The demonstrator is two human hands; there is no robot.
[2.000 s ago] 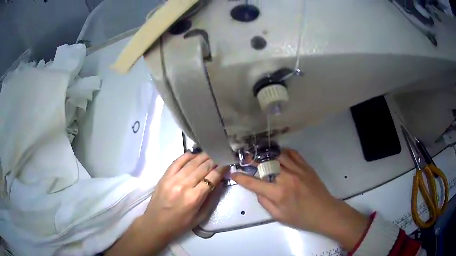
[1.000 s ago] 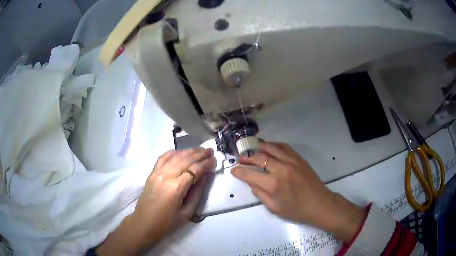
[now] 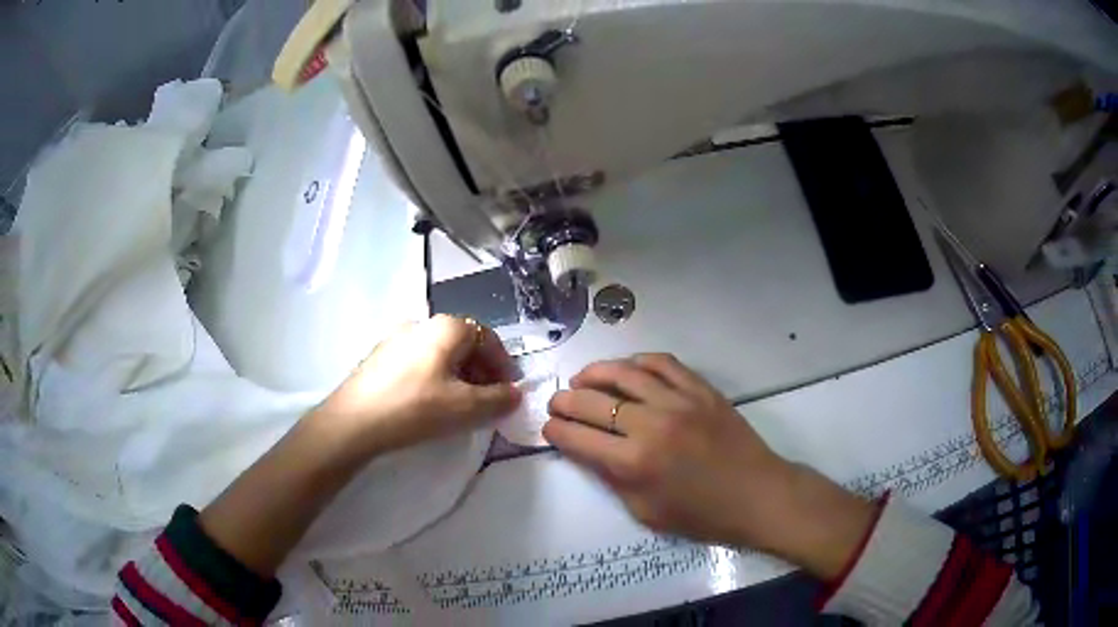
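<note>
My left hand and my right hand are close together just in front of the needle plate. A small white folded fabric piece lies between their fingertips. My left fingers pinch its left side and my right fingertips touch its right edge; whether they grip it is hidden. The presser foot and needle are behind it. A large white fabric is heaped on the left and runs under my left forearm to the table front.
The sewing machine head arches across the top. A black smartphone lies on the bed at right, with orange-handled scissors beside it. Ruler markings run along the table front. A dark basket is at lower right.
Both hands have moved from beside the presser foot towards the table front, with the small white piece between them. White cloth now shows below my left wrist. The view has shifted.
</note>
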